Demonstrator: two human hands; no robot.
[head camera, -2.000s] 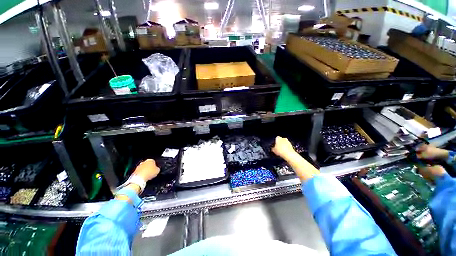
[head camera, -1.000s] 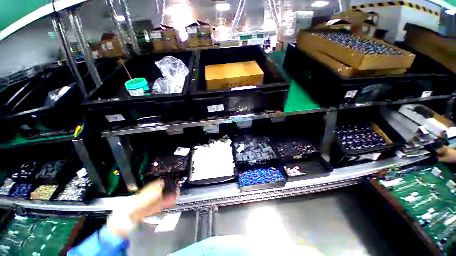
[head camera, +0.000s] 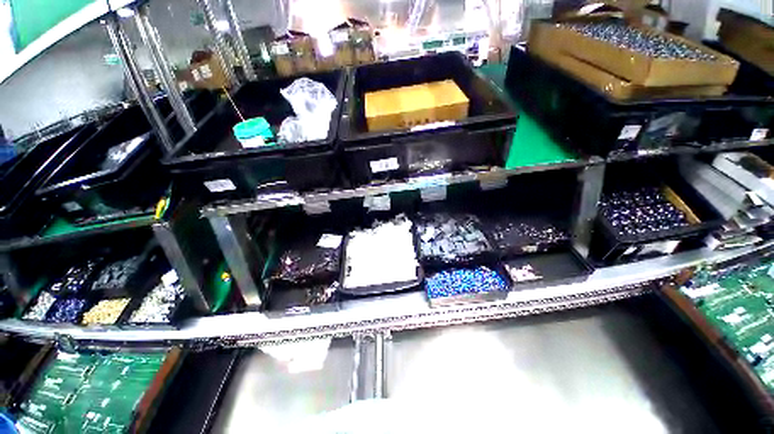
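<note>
Neither of my hands is in the picture. Nearest in front of me, on the lower shelf, a tray holds a heap of white components (head camera: 382, 254). Blue components (head camera: 465, 282) fill a small bin to its right. Grey-black components (head camera: 452, 236) lie behind the blue ones. Small dark components (head camera: 304, 262) lie in a bin left of the white heap. A few small whitish parts (head camera: 524, 272) lie right of the blue bin. One green circuit board (head camera: 93, 386) is at the lower left and another circuit board (head camera: 737, 307) at the right edge.
The conveyor rail (head camera: 424, 318) runs below the bins. A shiny metal surface (head camera: 509, 373) lies between the boards. Black totes (head camera: 429, 157) stand on the upper shelf, one holding a cardboard box (head camera: 416, 105), one a plastic bag (head camera: 311, 110) and turquoise tub (head camera: 253, 130). A blue sleeve bit (head camera: 8, 425) shows at lower left.
Both my hands were at the bins; the right left the picture first, then the left. The view has shifted, showing more of the left board. The other person's hands at the right are out of view.
</note>
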